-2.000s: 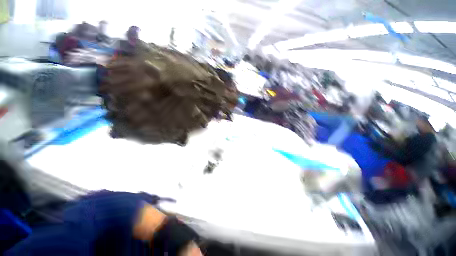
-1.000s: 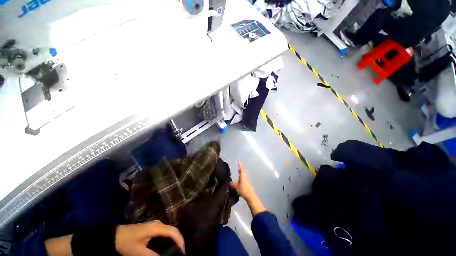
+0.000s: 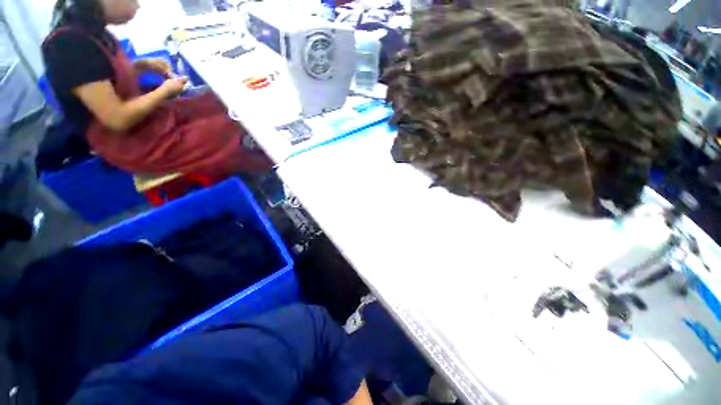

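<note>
A large heap of brown plaid garments [image 3: 530, 95] lies on the white machine table [image 3: 474, 261], its lower edges hanging unevenly. The needle area of the sewing machine [image 3: 561, 302], small dark metal parts, is right of and below the heap. A dark blue sleeve [image 3: 237, 356] crosses the bottom, with a sliver of bare forearm at its end. Both of my hands are out of the picture, so what they hold cannot be seen.
A blue crate [image 3: 273, 277] with navy garments [image 3: 118, 297] stands left of the table. A neighbouring machine [image 3: 316, 67] with a round vent stands beyond. A person in a dark red apron [image 3: 170, 130] sits at the upper left.
The view has swung left, away from the red stool and floor tape to the heap and crate. My hands and the plaid piece between them have left the picture.
</note>
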